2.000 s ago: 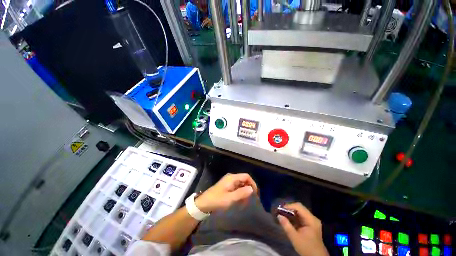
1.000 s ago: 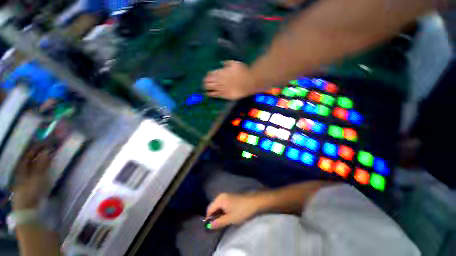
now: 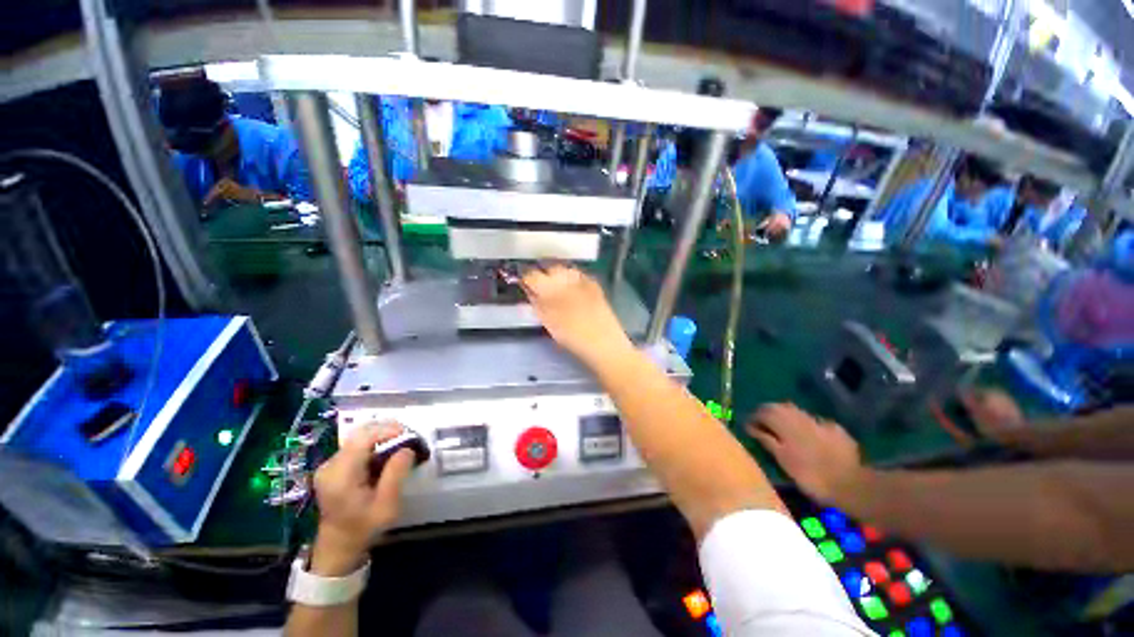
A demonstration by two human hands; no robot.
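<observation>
The pneumatic press [image 3: 497, 373] stands in front of me, its upper press plate [image 3: 522, 199] above the fixture block [image 3: 491, 311]. My right hand [image 3: 566, 305] reaches between the plates, fingertips at a small dark thing at the fixture; whether they grip it cannot be told. My left hand [image 3: 361, 485], with a white wrist band, holds a small dark unit [image 3: 401, 451] in front of the left end of the press panel. The left start button is not visible behind it. The red emergency stop [image 3: 536, 448] is at the panel's centre.
A blue control box [image 3: 149, 417] stands left of the press. Another person's hands [image 3: 815, 460] reach in from the right above lit watch screens [image 3: 889, 572]. A yellowish air hose [image 3: 736, 286] hangs right of the press. Blue-clothed people [image 3: 255, 162] sit across the bench.
The view has swung back to the press. My right hand has moved from near my lap into the press, and my left hand from the press to the front of its panel, now holding a unit.
</observation>
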